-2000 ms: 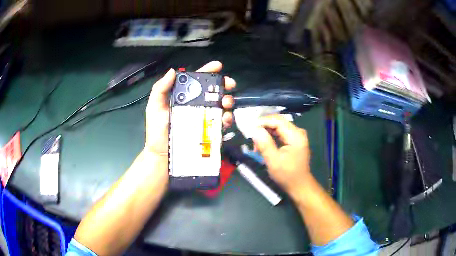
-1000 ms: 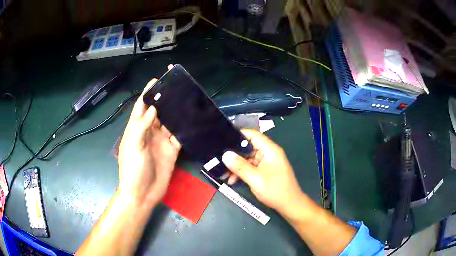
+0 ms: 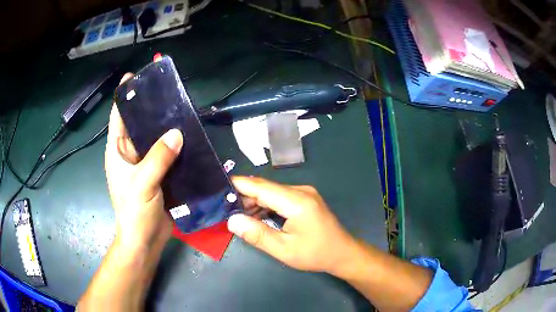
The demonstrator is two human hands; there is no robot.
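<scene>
A black smartphone assembly (image 3: 189,161) is held glass side up, tilted, with small white labels, a round white sticker near its lower right corner and a red tab at the top. My left hand (image 3: 140,164) grips its left side, thumb lying on the glass. My right hand (image 3: 292,225) is at the lower right corner, thumb and fingers around the edge; what its fingers hold there is partly hidden. A red square (image 3: 213,244) lies under the phone's lower end. A grey block (image 3: 285,139) lies on white scraps (image 3: 251,139).
An electric screwdriver (image 3: 280,100) lies behind the phone. A power strip (image 3: 110,30) and power adapter (image 3: 86,100) are at back left. An opened phone (image 3: 27,244) lies at left, a blue crate (image 3: 30,295) below. A blue hot air station (image 3: 451,91) and its handpiece (image 3: 497,201) are at right.
The phone was first turned from open back to glass side, then moved left. My left thumb now lies on the glass. My right hand moved from the lower end to the corner.
</scene>
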